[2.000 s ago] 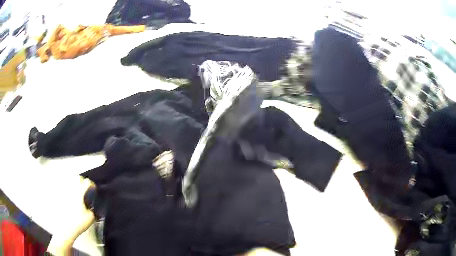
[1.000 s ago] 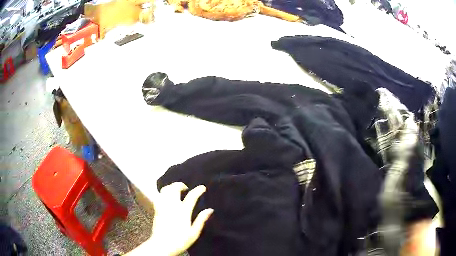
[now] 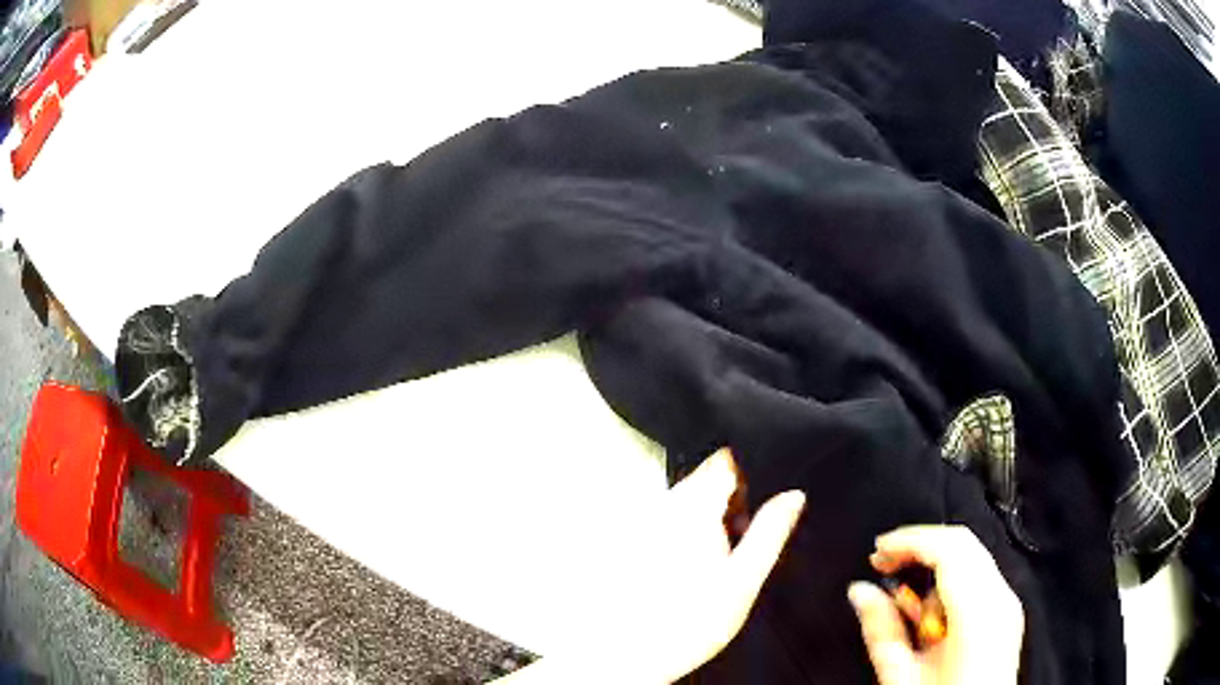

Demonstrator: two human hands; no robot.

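Note:
A large black jacket (image 3: 789, 268) lies spread on the white table, one sleeve reaching left. Its cuff (image 3: 163, 381) is at the table edge, with plaid and pale threads showing at the opening. Plaid lining (image 3: 1137, 295) shows along the right side. A small plaid patch (image 3: 986, 442) shows near the middle. My left hand (image 3: 709, 562) is at the jacket's near edge, thumb and fingers around a bit of black cloth. My right hand (image 3: 943, 609) is over the jacket, curled around a small object with an orange part, which looks like thread snips (image 3: 923, 612).
A red stool (image 3: 127, 515) stands on the speckled floor left of the white table (image 3: 442, 535). A red box (image 3: 51, 94) and a flat dark object (image 3: 154, 20) are at the far left. More dark garments (image 3: 1164, 121) lie at the right.
The view has moved closer to the jacket. The sleeve cuff now lies nearer the table edge. My left hand has moved right along the jacket's edge, and my right hand has come over the cloth.

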